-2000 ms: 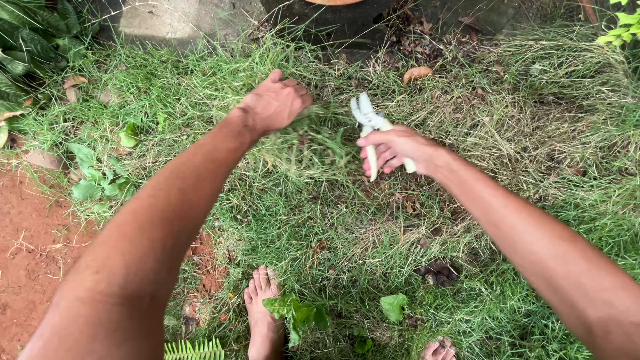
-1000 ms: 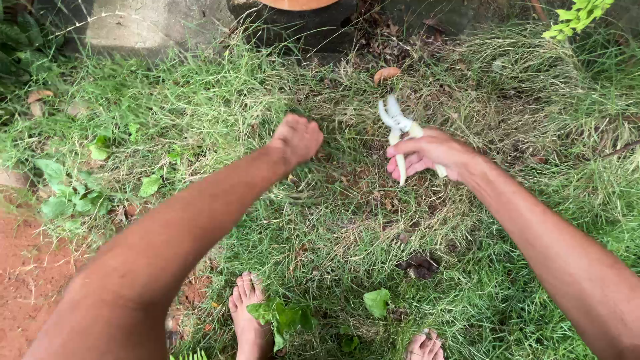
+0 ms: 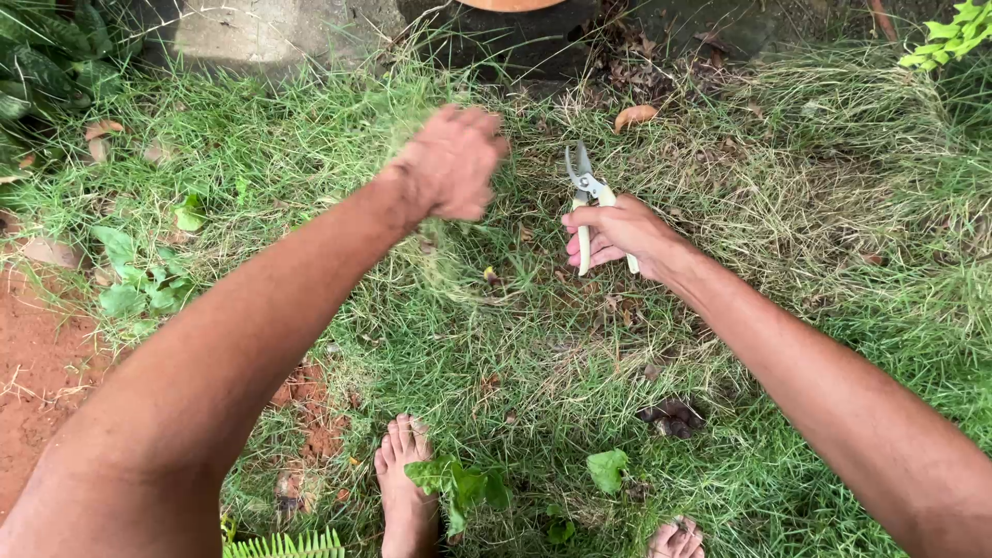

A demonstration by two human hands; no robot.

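A pair of pruning shears (image 3: 590, 186) with cream handles rests in my right hand (image 3: 616, 232), right of centre. Its metal blades stand apart and point up, over the grass. To the left, my left hand (image 3: 456, 163) is blurred by motion above long green grass (image 3: 349, 147). Blurred blades of grass show around and below that hand; whether its fingers hold any cannot be told. Dry, flattened grass (image 3: 728, 186) lies to the right of the shears.
Concrete (image 3: 248, 35) and a dark block under an orange rim (image 3: 511, 4) line the top. My bare feet (image 3: 407, 488) stand in the grass below. Near them are a leafy plant (image 3: 461, 484) and a dark clump (image 3: 673, 417). Red soil (image 3: 39, 372) lies at the left.
My left hand was closed in a fist one second ago and is now blurred, higher against the grass. My right hand keeps hold of the shears throughout.
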